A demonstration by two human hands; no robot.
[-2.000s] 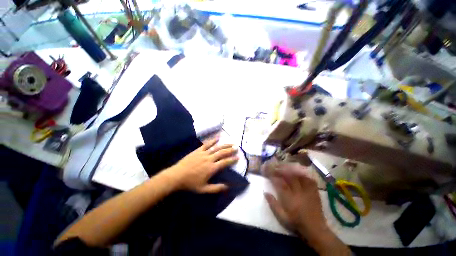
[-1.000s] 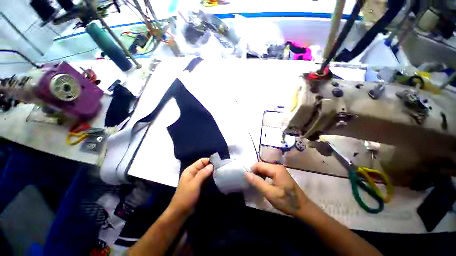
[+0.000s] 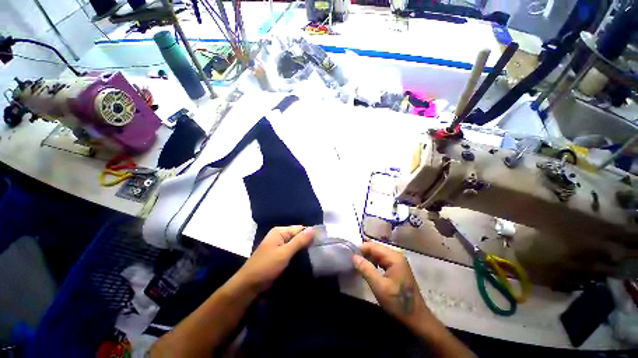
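A small pale grey-white cloth piece point(image 3: 331, 259) with a curved dark edge line is held at the table's front edge. My left hand point(image 3: 280, 253) pinches its left end between thumb and fingers. My right hand point(image 3: 387, 274) pinches its right end. A dark navy panel point(image 3: 283, 183) lies flat behind my left hand, and dark cloth hangs down over the front edge below the hands. The sewing machine point(image 3: 518, 189) stands to the right, with its needle area away from both hands.
Green-and-yellow-handled scissors point(image 3: 498, 280) lie by the machine. A black phone point(image 3: 587, 311) lies further right. A long white and navy strip point(image 3: 168, 213) hangs over the left edge. A purple machine point(image 3: 126, 115) and red-and-yellow-handled scissors point(image 3: 119, 170) are far left. A blue bin point(image 3: 77, 283) is below.
Both hands have left the table and machine bed and now hold the pale piece at the front edge. Since one second ago, the left hand has moved slightly right and the piece has turned.
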